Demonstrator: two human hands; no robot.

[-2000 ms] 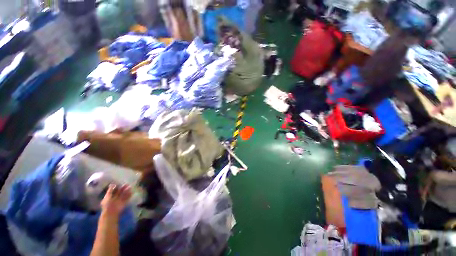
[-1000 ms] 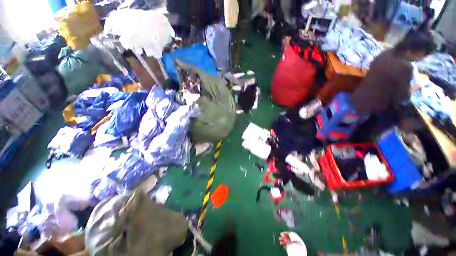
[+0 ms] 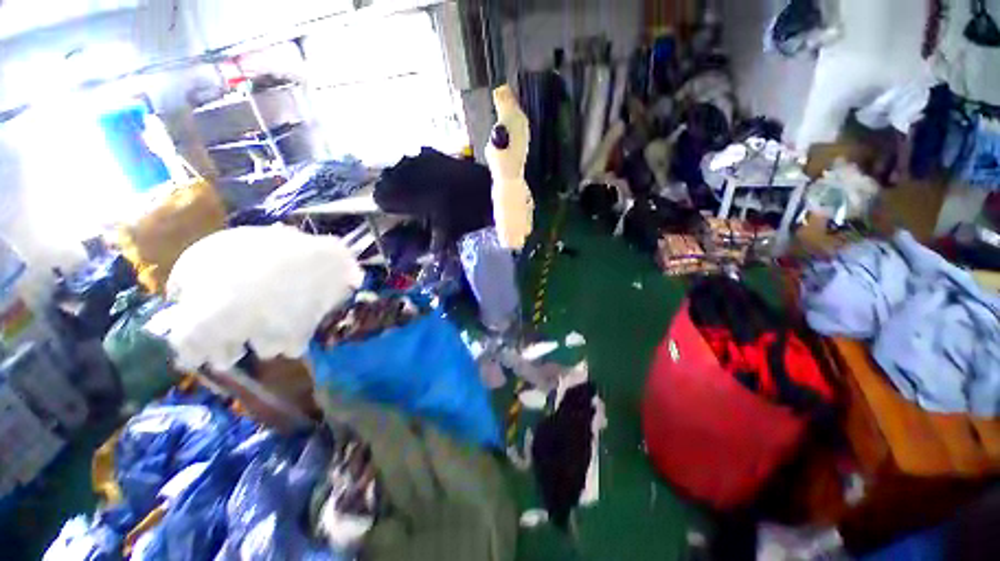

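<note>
Neither of my hands is in the picture. Nearest in front, a green floor aisle (image 3: 623,378) runs between piles of cloth. A large red sack (image 3: 713,422), open at the top with black and red cloth in it, stands right of the aisle. A blue sack (image 3: 411,373) and a grey-green sack (image 3: 439,488) stand on the left. A dark cloth piece (image 3: 565,449) with pale scraps lies on the floor between them.
Blue cloth bundles (image 3: 241,482) lie at the lower left, below a white cloth heap (image 3: 263,287). A dress form (image 3: 510,181) stands by the aisle tape. Light blue cloth (image 3: 916,318) lies over an orange-brown box (image 3: 877,400) on the right. A white table (image 3: 757,181) stands farther back.
The view has moved forward and tilted up towards the back of the room. The white-covered hand seen at the bottom edge is out of the picture, as are the red crate and the seated person.
</note>
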